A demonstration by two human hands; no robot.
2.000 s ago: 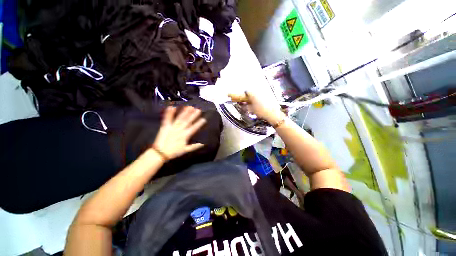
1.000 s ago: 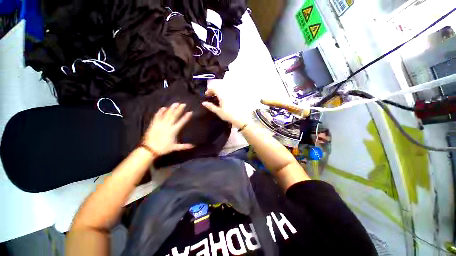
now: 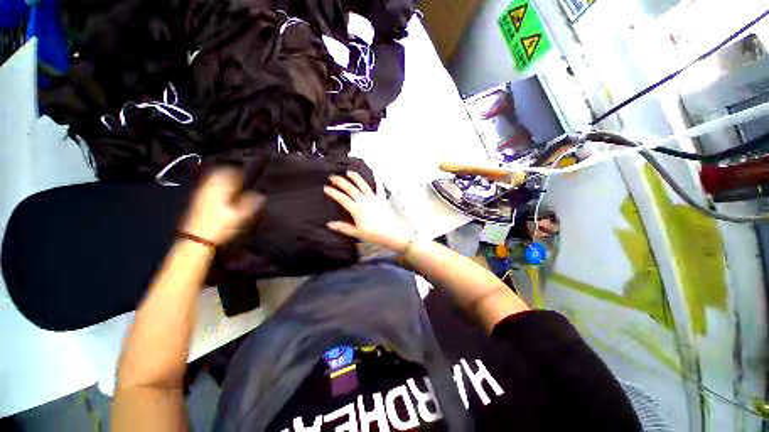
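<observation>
A dark brown garment [image 3: 291,215] lies over the right part of the long black padded board [image 3: 93,253], whose rounded left end is bare. My left hand [image 3: 221,207] is blurred at the garment's left edge; whether it grips the cloth cannot be told. My right hand [image 3: 364,211] lies on the garment's right side with fingers apart. A white string loop [image 3: 179,169] lies beside my left hand. The steam iron [image 3: 481,192], with a pale wooden handle, stands at the table's right edge, away from both hands.
A large crumpled brown garment pile [image 3: 211,76] with white cords and tags lies behind the board on the white table [image 3: 422,93]. A hose [image 3: 641,150] and cables run right from the iron. A green warning sign [image 3: 523,34] is on the wall.
My right hand has left the iron and moved left onto the garment. My left hand has moved left to the garment's left edge. The iron now stands untouched.
</observation>
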